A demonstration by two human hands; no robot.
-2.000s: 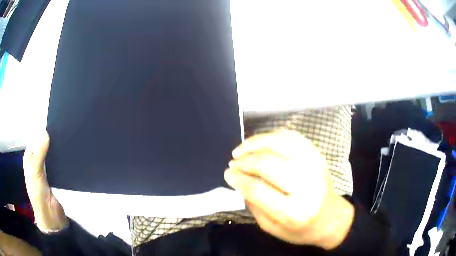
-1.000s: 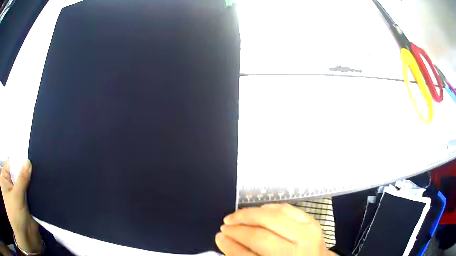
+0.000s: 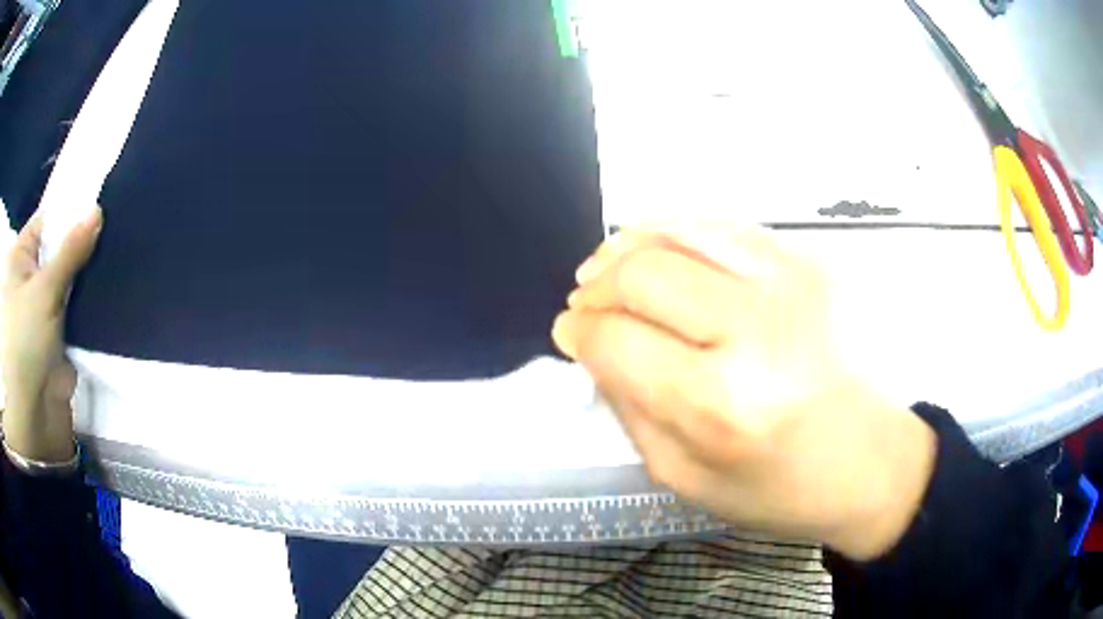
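The dark panel [image 3: 339, 194] lies flat on the white table, its top end running out of the picture. A white piece [image 3: 109, 145] shows as a border along its left side and below its bottom edge. My left hand [image 3: 48, 302] grips the left edge, thumb on top, fingers partly hidden. My right hand [image 3: 714, 363] pinches the bottom right corner of the layers between thumb and fingers. A small green strip [image 3: 565, 27] stands at the panel's right edge at the top. The needle is not visible.
Scissors [image 3: 1028, 206] with yellow and red loops lie at the right. A ruler tape [image 3: 484, 520] follows the table's curved front edge. Other dark cloth [image 3: 48, 73] lies at the upper left. White pieces [image 3: 212, 562] show below the table edge, beside checked cloth [image 3: 581, 583] over the lap.
The dark panel and both hands have moved up and away from me over the table. The panel's bottom edge, earlier over the lap, is now above the ruler tape. Both hands keep their hold.
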